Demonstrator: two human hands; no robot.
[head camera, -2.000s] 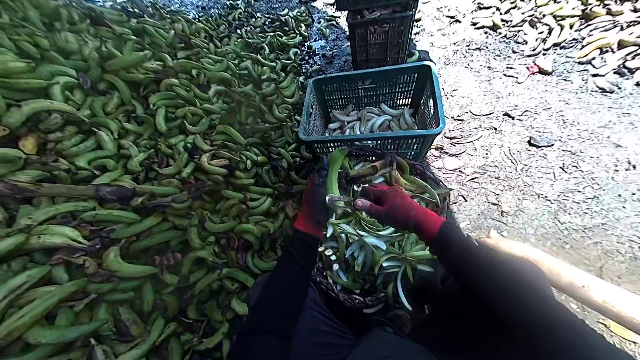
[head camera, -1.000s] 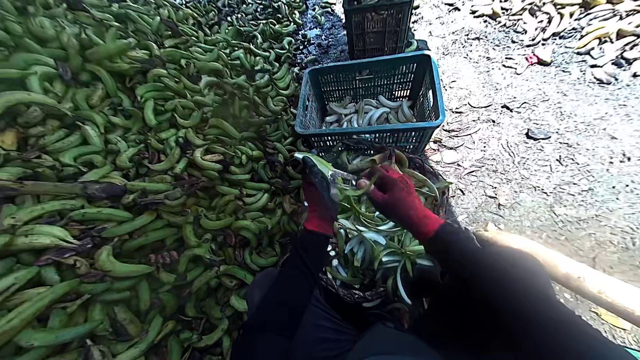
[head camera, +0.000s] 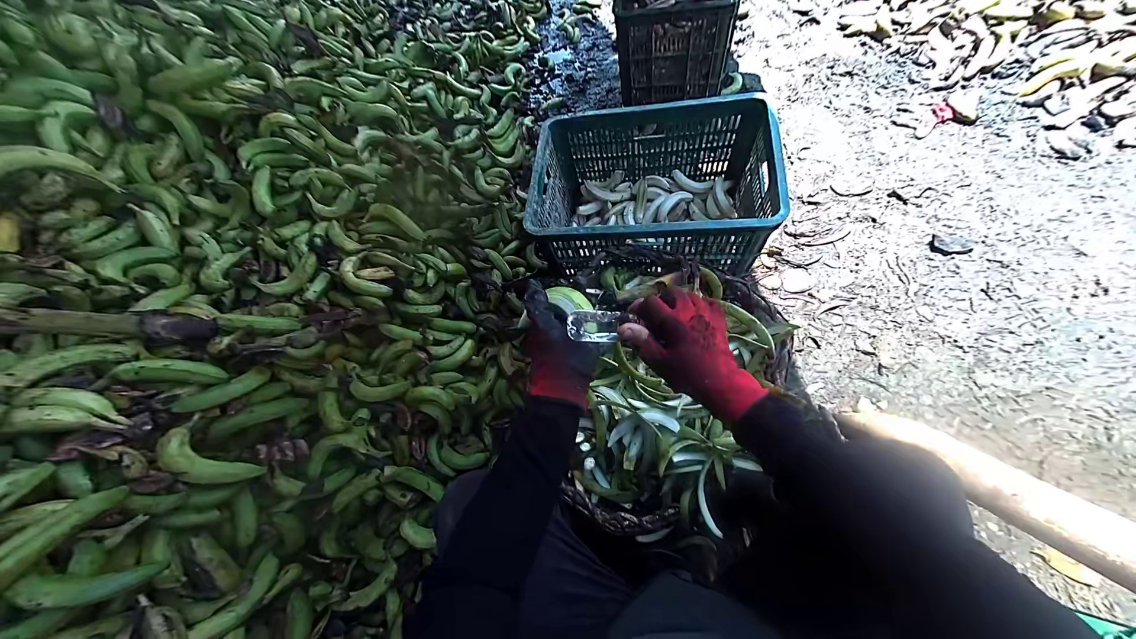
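My left hand (head camera: 559, 351), in a red and dark glove, holds a green plantain (head camera: 566, 299) that shows a pale peeled side. In my right hand (head camera: 688, 346), also gloved in red, is a small metal peeling tool (head camera: 595, 326), its shiny loop beside the plantain. A bare thumb tip shows on the right glove. Below both hands lies a heap of green and white peels (head camera: 652, 426) in a round woven basket (head camera: 621, 522). Beyond it, peeled plantains (head camera: 657, 197) lie in a green plastic crate (head camera: 657, 231).
Unpeeled green plantains (head camera: 293, 355) cover the ground on the left. A dark crate (head camera: 674, 53) stands behind the green one. A pale wooden pole (head camera: 1003, 484) lies at the right, and more plantains or peels (head camera: 1065, 53) are spread at the far right.
My left hand has turned the plantain, which stood upright at first, so that its end is toward the tool. The right hand has shifted, and the tool's loop now shows plainly.
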